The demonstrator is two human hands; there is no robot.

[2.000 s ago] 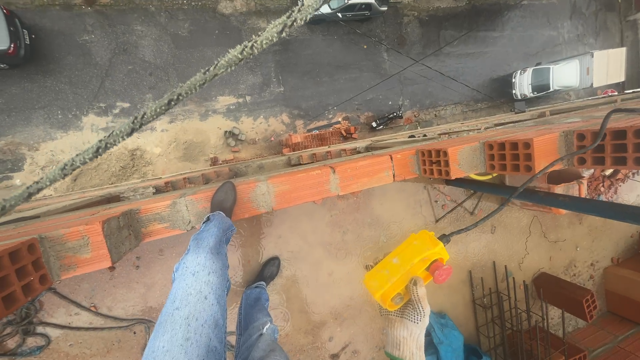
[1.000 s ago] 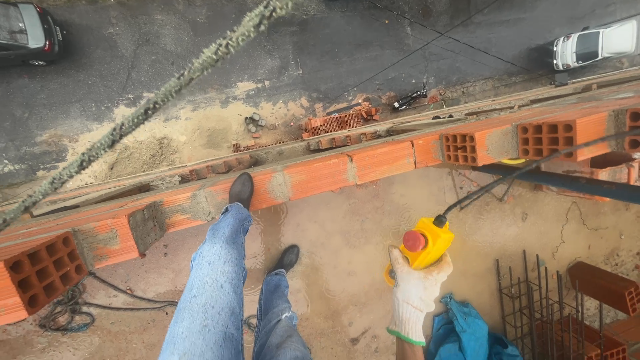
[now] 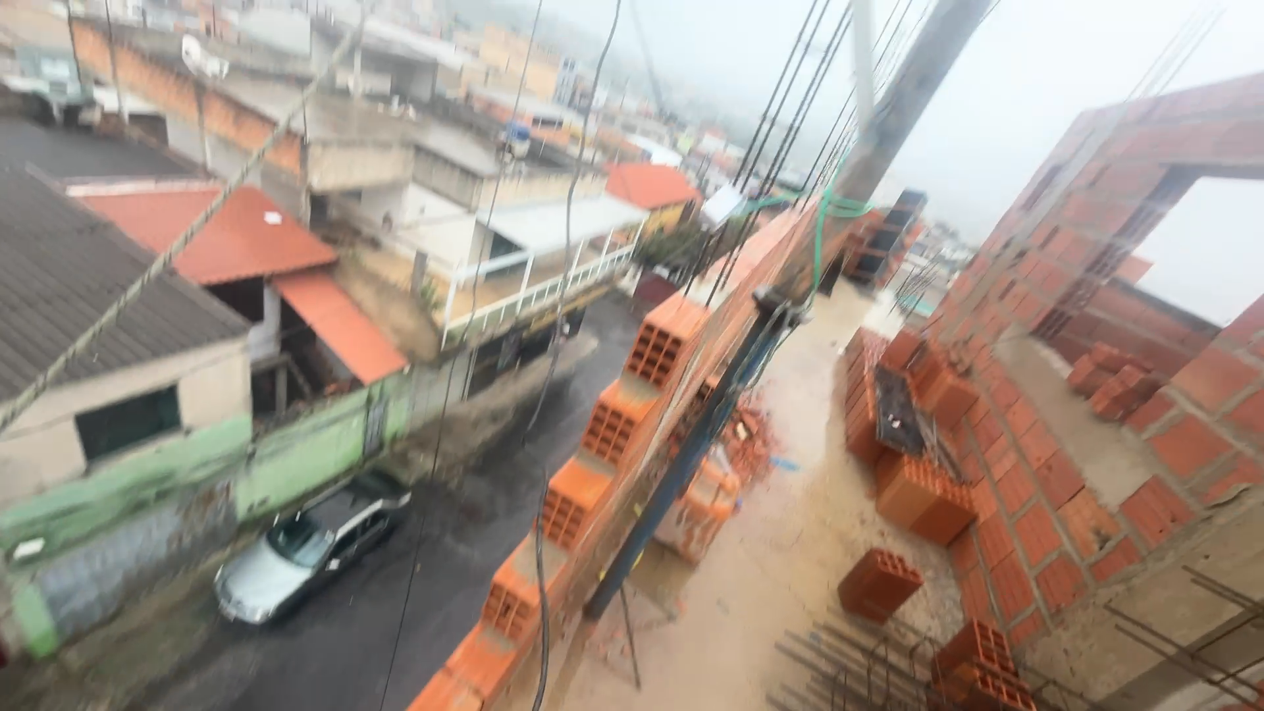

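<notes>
Neither of my hands shows in the head view now, so what they hold is hidden. A stepped wall of hollow orange clay bricks (image 3: 592,430) runs up from the bottom centre. Beside it leans a blue metal prop (image 3: 676,474). A dark cable (image 3: 541,592) hangs down over the wall's lower end, and its far end is out of view. A thick rope (image 3: 183,242) crosses the upper left at a slant.
Wet floor (image 3: 780,533) lies right of the wall, with broken brick rubble (image 3: 750,439), a loose brick (image 3: 879,585) and rebar (image 3: 849,662). A taller brick wall (image 3: 1066,464) stands at right. Down on the street (image 3: 474,533), a silver car (image 3: 306,543) is parked below the wall's outer side.
The view has swung up and along the wall. The gloved hand with the yellow pendant control, and my legs on and beside the wall, have left the frame.
</notes>
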